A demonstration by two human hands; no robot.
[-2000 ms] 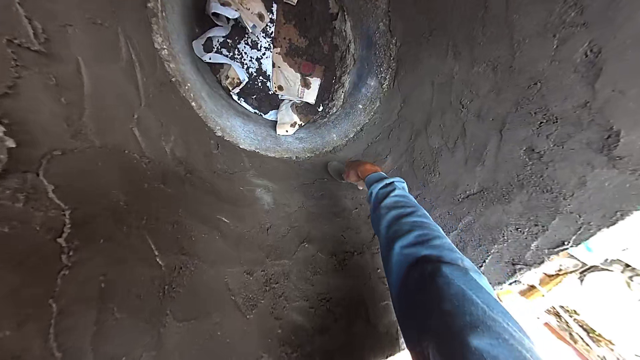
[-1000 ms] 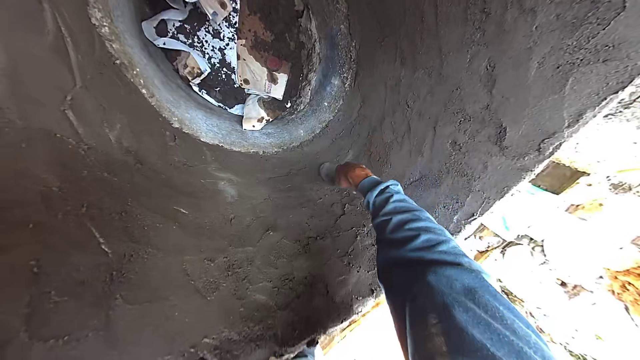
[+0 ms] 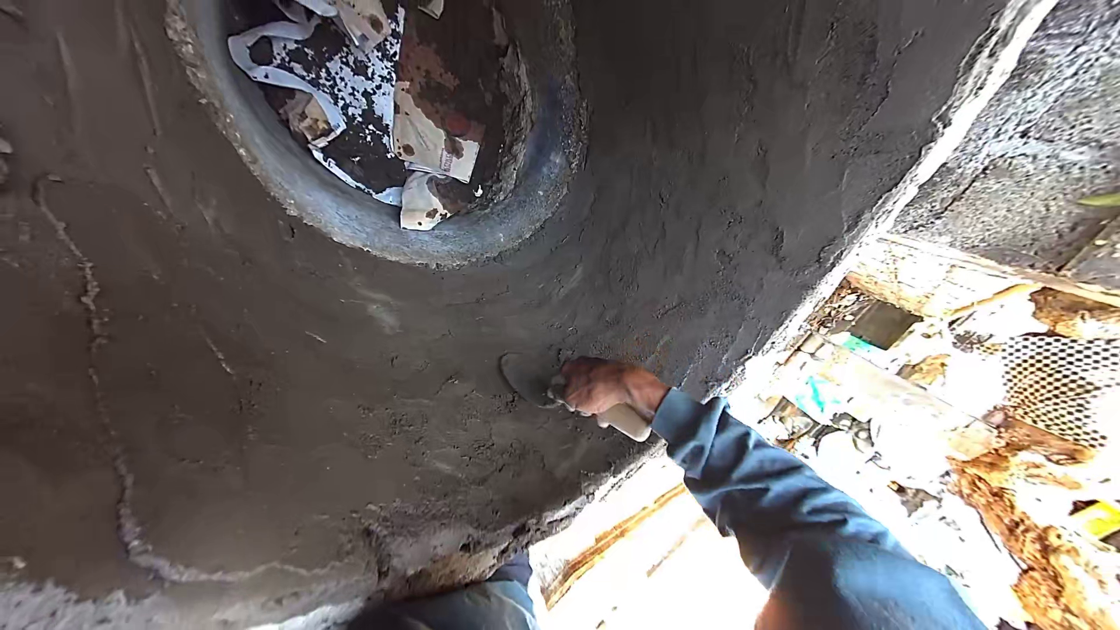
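Note:
My right hand (image 3: 604, 387) grips a trowel with a pale handle, and the trowel's rounded metal blade (image 3: 529, 380) rests against wet grey-brown mortar (image 3: 420, 350). The hand is below and to the right of a round opening with a smooth grey rim (image 3: 437, 243). A blue sleeve covers the arm. Trowel marks and small rough patches show in the mortar around the blade. My left hand is out of the frame.
Torn, mortar-spotted paper (image 3: 429, 144) lies inside the round opening. A pale rough edge (image 3: 910, 188) bounds the mortar at the right. Beyond it are boards, debris and a perforated sheet (image 3: 1059, 385). Part of a trouser leg (image 3: 472, 604) shows at the bottom.
My right hand and the trowel have moved away from the opening's rim, down over the mortar toward the lower edge. The view has shifted too.

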